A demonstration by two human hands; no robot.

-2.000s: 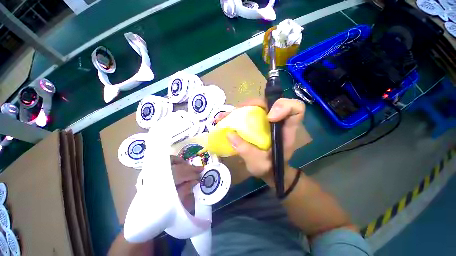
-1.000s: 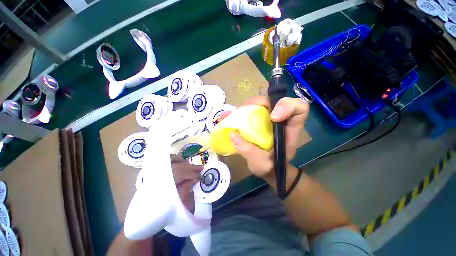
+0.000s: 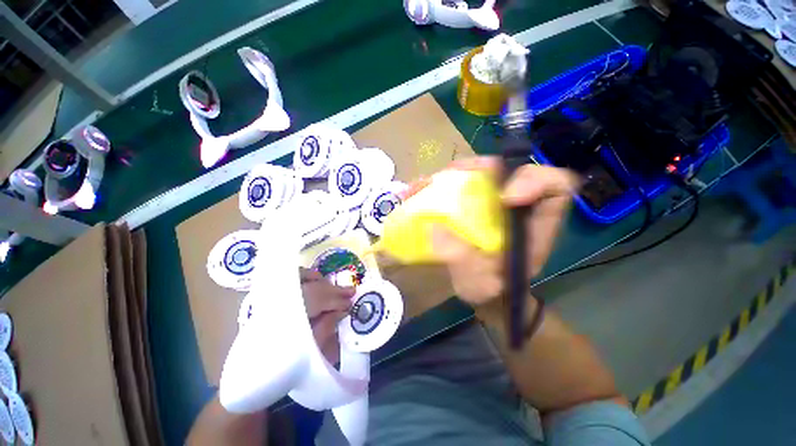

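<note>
The white plastic housing (image 3: 277,348) stands tilted over the front of the cardboard mat (image 3: 205,300). My left hand (image 3: 325,300) holds it from inside the fork, fingers near its round opening and partly hidden by it. A green circuit board (image 3: 339,261) shows in the opening, with thin coloured wires beside it. A white disc with dark rings (image 3: 368,314) sits at the opening's near side, by my left fingertips. My right hand (image 3: 497,235) is blurred and holds both the yellow squeeze bottle (image 3: 449,218) and the black soldering iron (image 3: 517,244), whose tip end points away and is blurred.
Several white discs (image 3: 262,192) lie on the mat around the housing. A tape roll with white tissue (image 3: 482,91) and a blue tray (image 3: 611,213) with black equipment are at the right. Forked housings (image 3: 240,139) rest on the green belt (image 3: 349,65). Stacked cardboard (image 3: 78,340) is at the left.
My right hand has moved right with the bottle and iron, and the nozzle has drawn back from the circuit board. The units on the belt have shifted right. My left hand has hardly moved.
</note>
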